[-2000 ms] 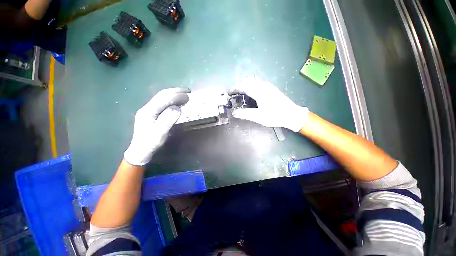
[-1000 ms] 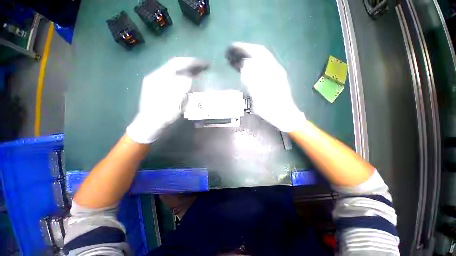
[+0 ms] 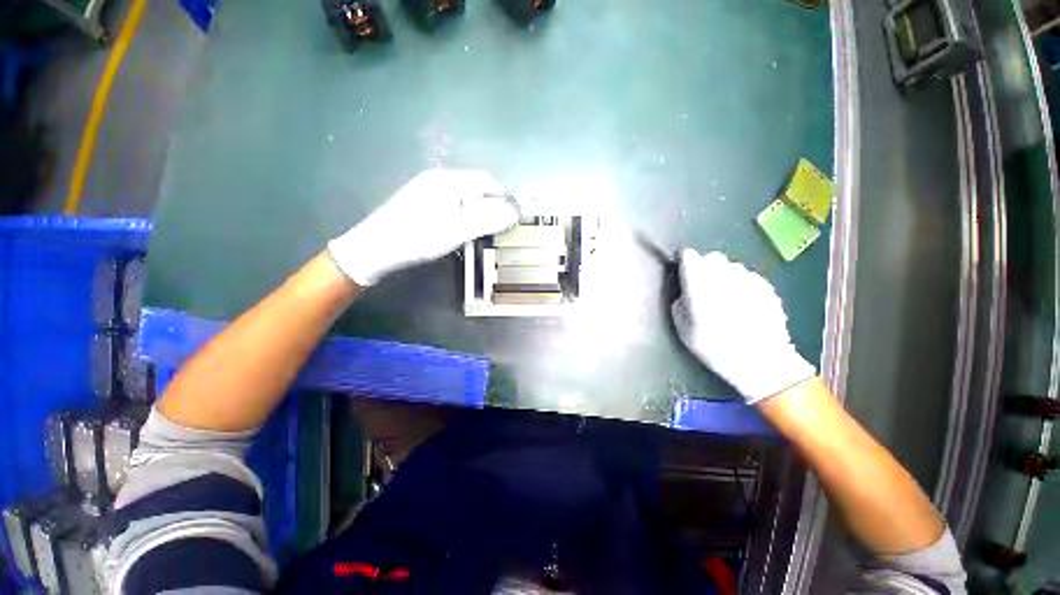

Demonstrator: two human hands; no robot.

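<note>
A silver-white metal frame [image 3: 530,310] lies on the green bench in front of me, its open window facing up and showing grey bars inside. My left hand [image 3: 421,223], in a white glove, grips its upper left corner; the fingertips cover part of the top edge. My right hand [image 3: 739,323], also gloved, is right of the frame and apart from it. It holds a slim hand tool [image 3: 658,246], blurred and dark, that points up and left toward the frame. The rest of the tool is hidden by the hand.
Black modules [image 3: 358,21] stand at the far edge, partly cut off. Two yellow-green plates [image 3: 790,229] lie at right. A blue bin [image 3: 52,279] with ribbed metal units [image 3: 84,451] is at left. A grey frame [image 3: 926,41] sits on the right-hand line.
The frame now shows its open window instead of the plain white face. My left hand has come onto its top corner. My right hand has moved right and down and taken hold of the slim tool.
</note>
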